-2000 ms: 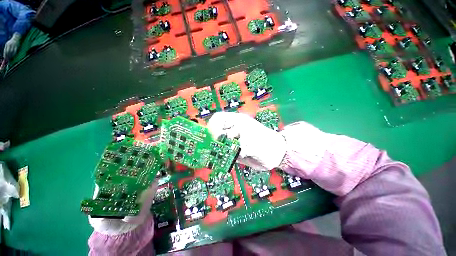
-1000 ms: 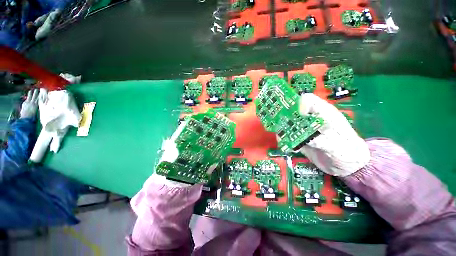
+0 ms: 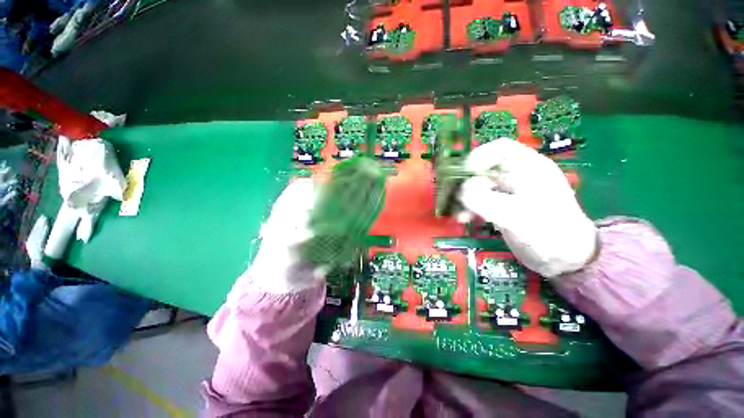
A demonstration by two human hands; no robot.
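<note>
My left hand (image 3: 284, 237), in a white glove, holds a green circuit board (image 3: 349, 211) above the left part of the near tray. The board is tilted and motion-blurred. My right hand (image 3: 530, 204), also in a white glove, holds another circuit board (image 3: 449, 163) by its edge above the middle of the tray; it is blurred and seen nearly edge-on. The near component tray (image 3: 408, 204) has red-orange pockets with boards in a back row and a front row. Bare red-orange shows between my hands. My hands and the held boards hide parts of the middle row.
Another tray (image 3: 530, 55) with boards lies across on the dark belt. White gloves or cloth (image 3: 86, 175) and a yellowish paper slip (image 3: 133, 188) lie at the left, by a red post (image 3: 49, 106). A person's blue sleeve (image 3: 65, 318) is at the left edge.
Both held boards have turned from face-on to steeply tilted. Earlier the view swung left, bringing the cloth heap and red post into sight. Both hands still hold their boards.
</note>
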